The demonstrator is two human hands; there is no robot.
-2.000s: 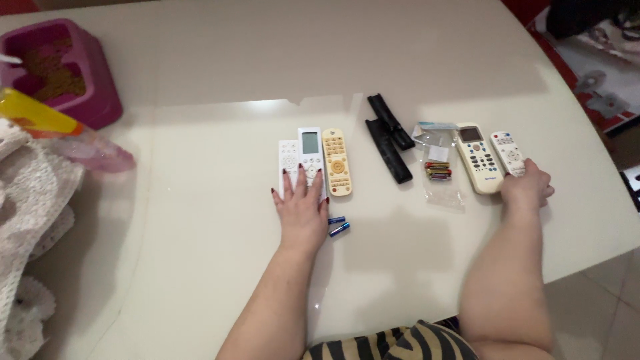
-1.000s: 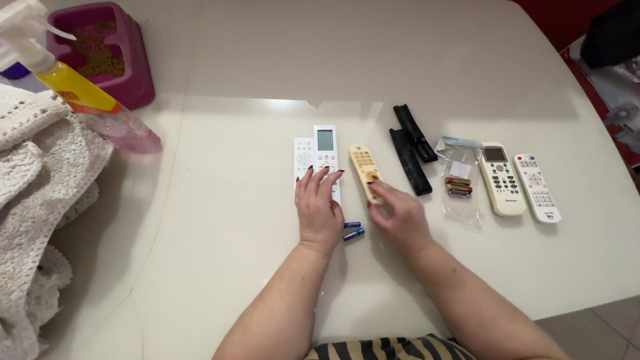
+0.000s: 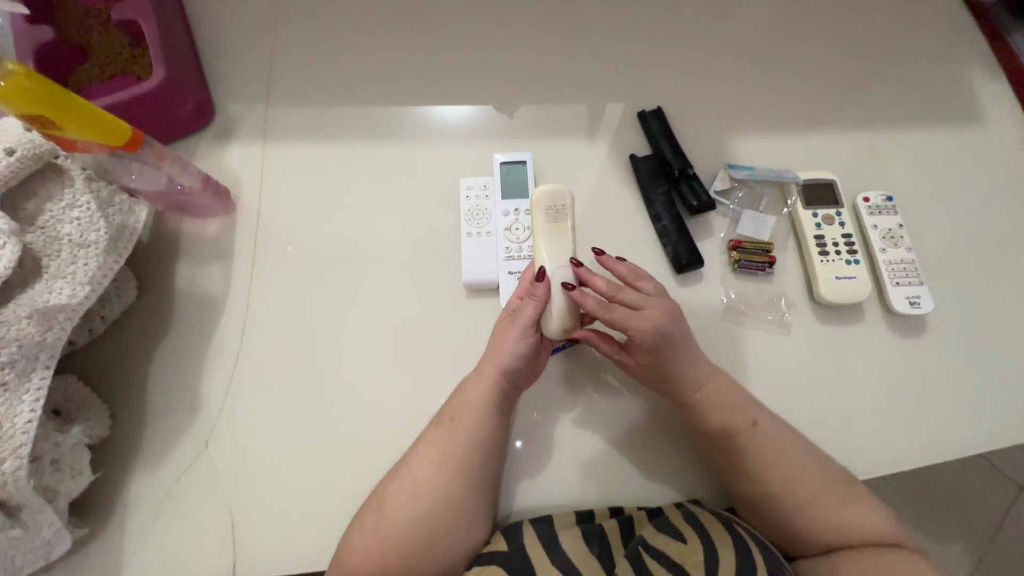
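My left hand [image 3: 520,328] holds a cream remote control [image 3: 554,232] by its lower part, its back facing up. The fingers of my right hand [image 3: 632,320] touch the lower right of that back. Left of it lie a small white remote [image 3: 478,232] and a white remote with a grey display [image 3: 514,216], partly behind my left hand. A blue battery [image 3: 563,347] shows just under the held remote. To the right are black plastic remote parts [image 3: 668,212], a clear bag [image 3: 756,300] with several batteries [image 3: 752,256], a cream remote with a dark display [image 3: 832,240] and a white remote [image 3: 894,256].
A white crocheted cloth [image 3: 48,320] covers the glossy table's [image 3: 360,448] left side. Above it a spray bottle [image 3: 104,136] with a yellow label leans or lies beside a purple bowl [image 3: 188,88] of dry kibble-like food. The table edge runs along the lower right.
My right hand has gone from the far-right white remote to the cream remote, which lay buttons up and is now turned back up. My left hand has left the white remotes and grips it.
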